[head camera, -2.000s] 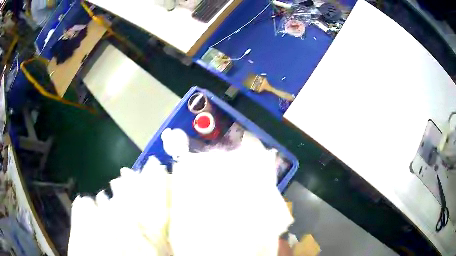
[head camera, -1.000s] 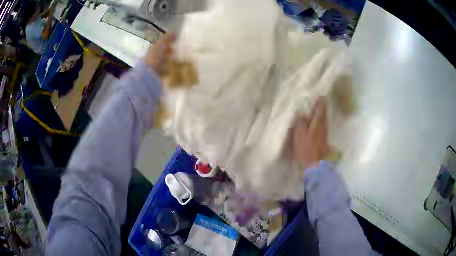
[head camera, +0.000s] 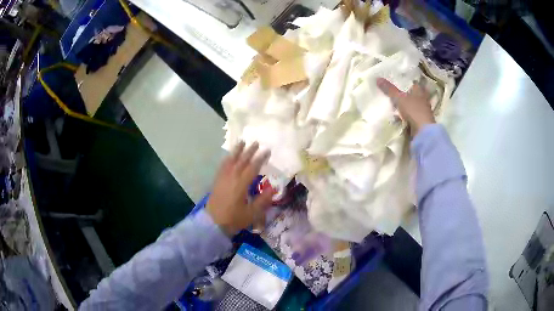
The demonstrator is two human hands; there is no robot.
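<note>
A large heap of cream-white cut-piece bundles [head camera: 358, 115] lies across the blue crate and the gap between the white tables. Tan tickets [head camera: 280, 61] lie on its upper left part, with more at its top edge. My left hand [head camera: 235, 188] is at the lower left edge of the heap, over the crate, fingers spread and holding nothing. My right hand [head camera: 413, 103] rests on the right side of the heap with thumb apart; whether its fingers grip cloth is hidden.
The blue crate [head camera: 358, 276] holds a white and blue printed box [head camera: 257, 276], floral cloth [head camera: 314, 271] and a red-lidded bottle [head camera: 265, 187]. A white table [head camera: 504, 152] is at right, a pale bench [head camera: 164, 115] at left, a yellow-railed trolley [head camera: 56, 104] at far left.
The bundles moved from low in front of me onto the area beyond the crate and now lie spread there. My left hand let go and came down towards the crate; my right hand moved up the heap.
</note>
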